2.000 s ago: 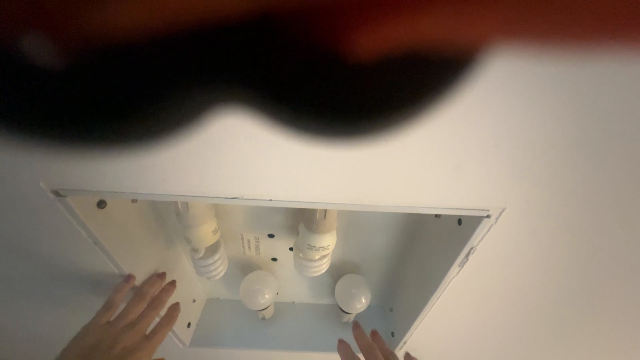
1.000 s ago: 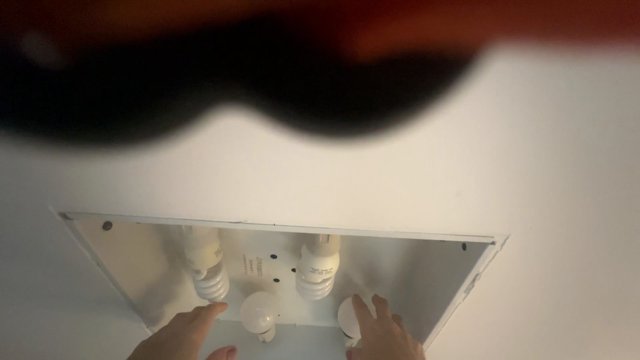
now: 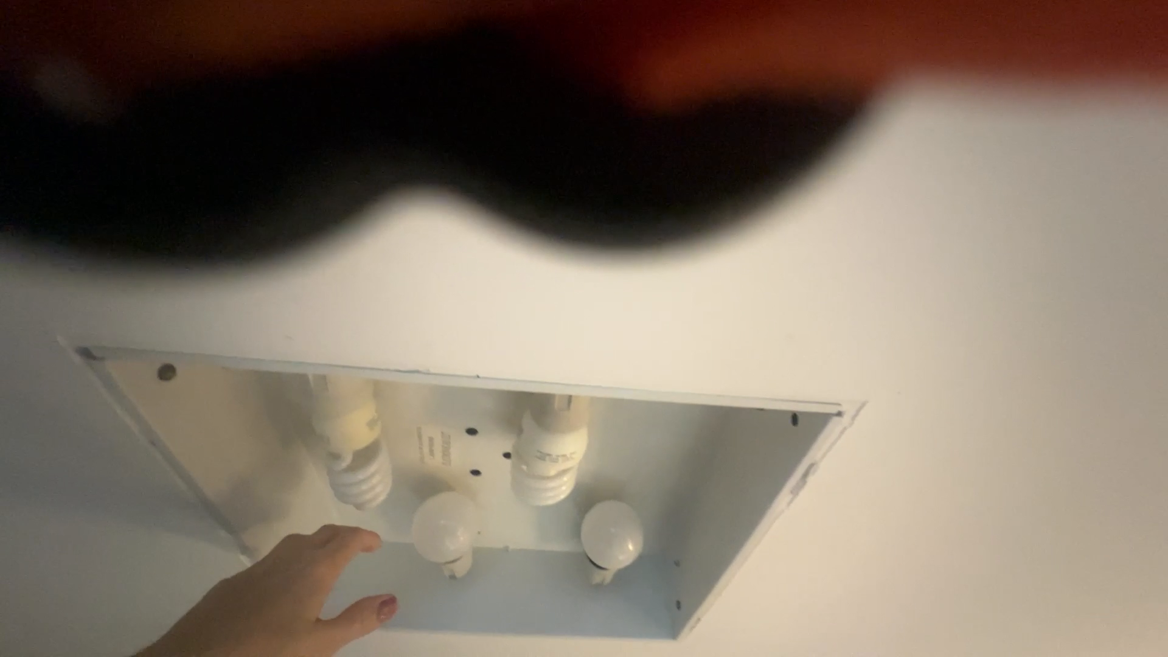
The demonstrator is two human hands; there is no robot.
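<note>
My left hand (image 3: pixel 287 593) reaches in at the lower left, thumb and fingers apart and holding nothing. Its fingertips are just below a spiral compact fluorescent bulb (image 3: pixel 360 474) and left of a round white bulb (image 3: pixel 445 529). A second spiral bulb (image 3: pixel 549 456) is fitted to the right, with another round white bulb (image 3: pixel 611 536) below it. All of these bulbs sit inside a recessed white metal light housing (image 3: pixel 730 484). My right hand is out of view.
The housing's thin metal rim (image 3: pixel 474 376) borders a pale ceiling (image 3: pixel 985 365). Small dark holes and printed writing mark its back plate (image 3: pixel 493 493). A blurred black and red-orange thing (image 3: pixel 511 137) close to the camera blocks the upper view.
My right hand, at the right round bulb a second ago, has left the view. My left hand was at the housing's left edge two seconds ago and has moved right, toward the left bulbs.
</note>
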